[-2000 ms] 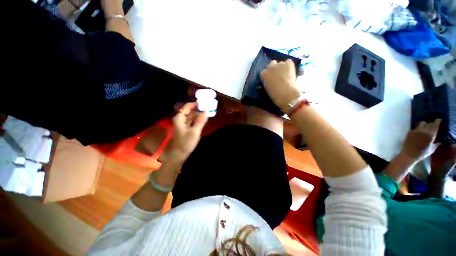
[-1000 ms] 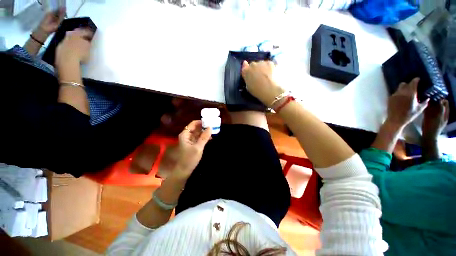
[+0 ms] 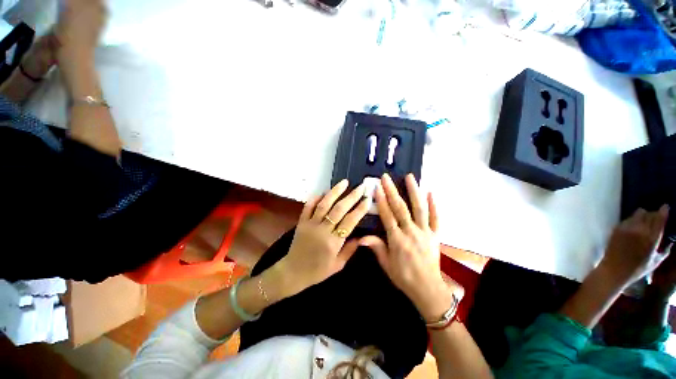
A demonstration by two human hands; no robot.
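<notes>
The black box with a foam insert (image 3: 345,155) lies on the white table at its near edge. Two white earbuds (image 3: 382,149) sit upright side by side in its two slots. The white charging case (image 3: 370,194) is in the lower part of the insert, mostly covered by fingers. My left hand (image 3: 326,233) and my right hand (image 3: 406,244) lie flat over the box's lower half, fingertips on the case. The case's hole is hidden under them.
An empty black foam box (image 3: 537,133) lies to the right on the white table (image 3: 222,89). Film scraps (image 3: 437,123) lie beyond my box. A person in green is at right, hands at a dark box (image 3: 648,178). Another person's arm (image 3: 93,111) is at left. A brown carton (image 3: 107,307) stands at lower left.
My left hand has brought the white case up from above my lap to the box. My right hand has uncovered the earbuds and now lies beside my left hand.
</notes>
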